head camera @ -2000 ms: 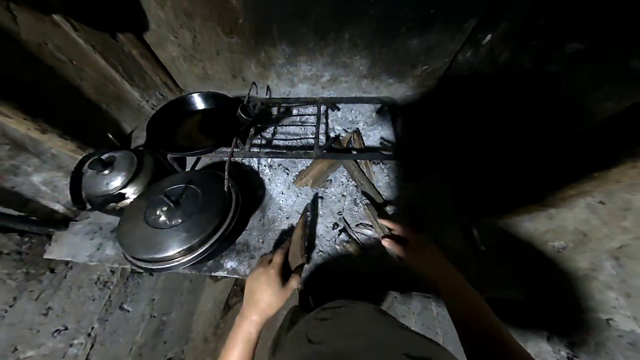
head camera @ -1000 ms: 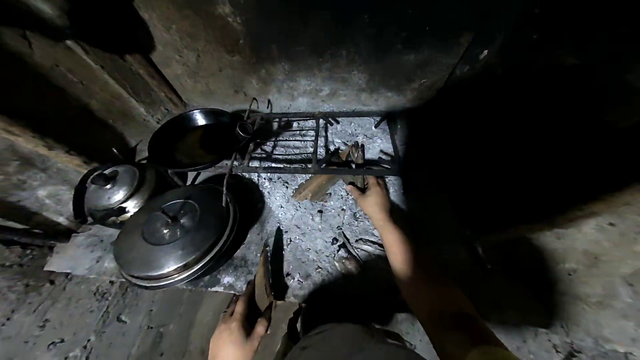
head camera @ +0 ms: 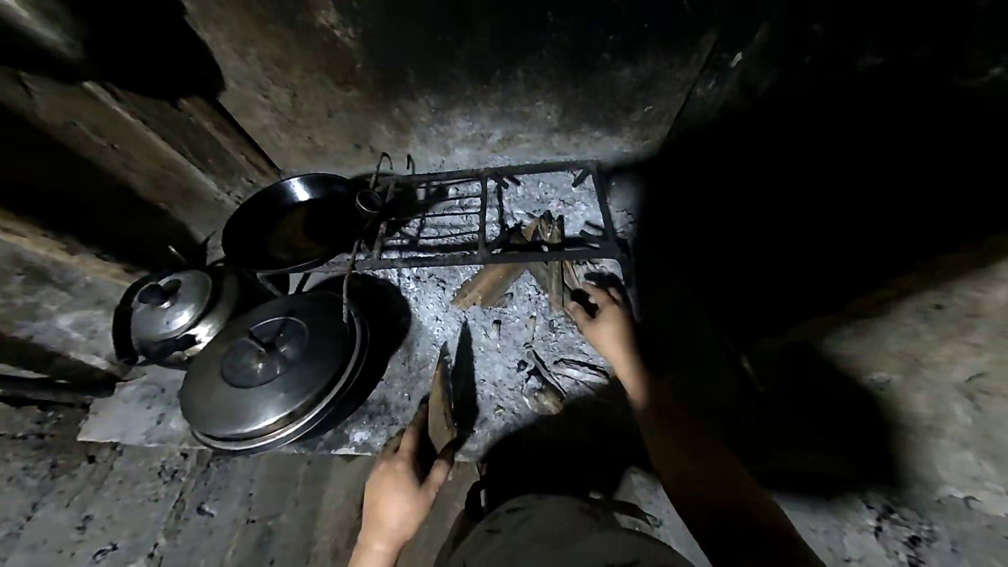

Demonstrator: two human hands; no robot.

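Observation:
My left hand (head camera: 400, 484) is closed around a split piece of firewood (head camera: 442, 405), which points up and away over the near edge of the ash bed. Beside the right end of the black metal grate (head camera: 512, 257), my right hand (head camera: 608, 327) is held with thumb and fingers apart, close to the stacked wood. I cannot tell if its fingertips touch a stick. Several split sticks (head camera: 490, 283) lie crossed in the ash, partly under the grate. Small charred twigs (head camera: 545, 378) lie nearer to me.
A black frying pan (head camera: 276, 240) sits at the grate's left end. Left of the ash are a metal kettle (head camera: 175, 311) and a large lidded pot (head camera: 268, 378). A wire hook (head camera: 349, 276) hangs from the grate. Soot-dark wall rises behind; deep shadow covers the right.
My right hand moved forward from the near twigs to the wood at the grate, where a stick now lies, and has since drawn back slightly. My left hand still holds its firewood.

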